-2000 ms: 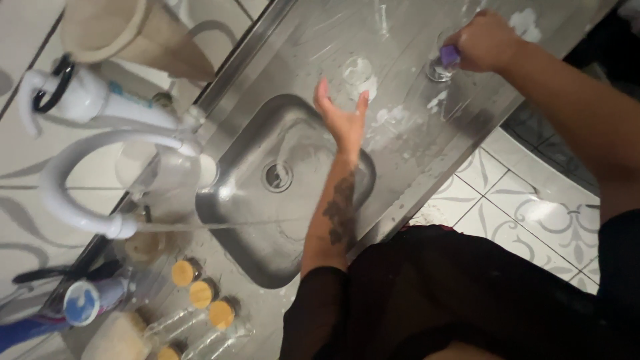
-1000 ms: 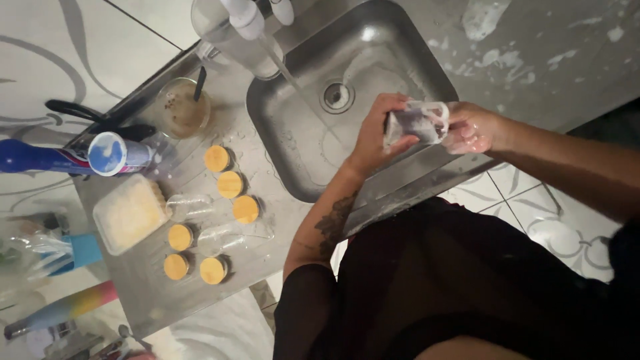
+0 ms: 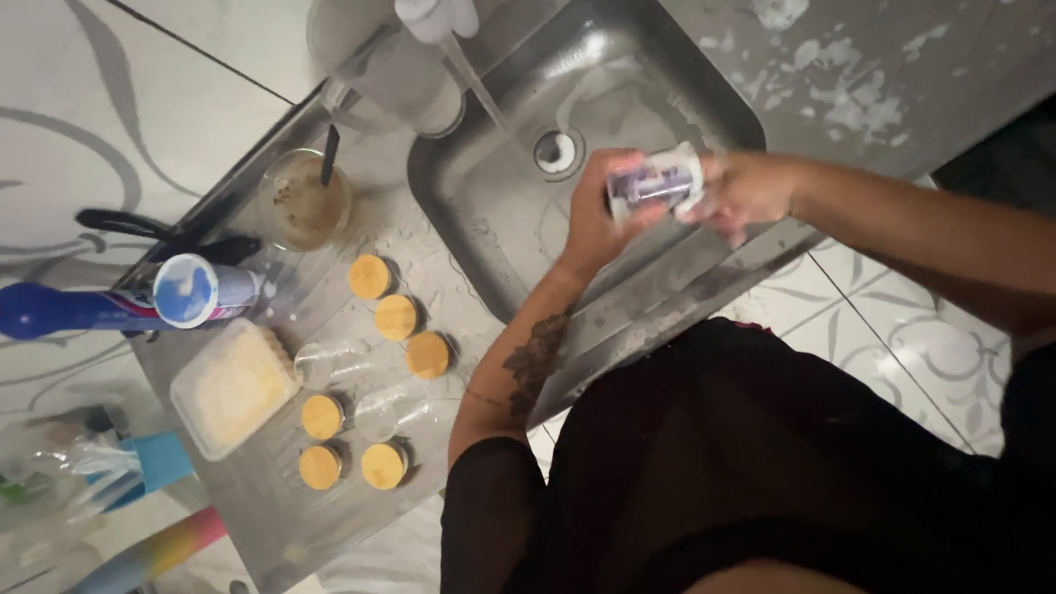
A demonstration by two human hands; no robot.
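Observation:
Over the near side of the stainless steel sink (image 3: 528, 239), my left hand (image 3: 602, 210) grips a small clear glass jar (image 3: 656, 188) with white suds on it and something purple showing inside. My right hand (image 3: 747, 194) is at the jar's open end, blurred, with suds on its fingers; whether it holds something inside the jar cannot be told. Water runs from the white faucet (image 3: 437, 16) into the sink, left of the drain (image 3: 558, 153), where some foam sits.
Left of the sink stand several jars with wooden lids (image 3: 394, 317), clear glass jars (image 3: 388, 412) lying down, a tub with yellowish contents (image 3: 235, 388), a cup of brown liquid (image 3: 305, 202), a blue bottle (image 3: 74, 309) and a clear pitcher (image 3: 404, 82). Suds spot the right counter (image 3: 841, 82).
My hands, apart two seconds ago, have come together at the jar over the sink. The purple thing was in my right hand at the right counter then. The view has shifted strongly.

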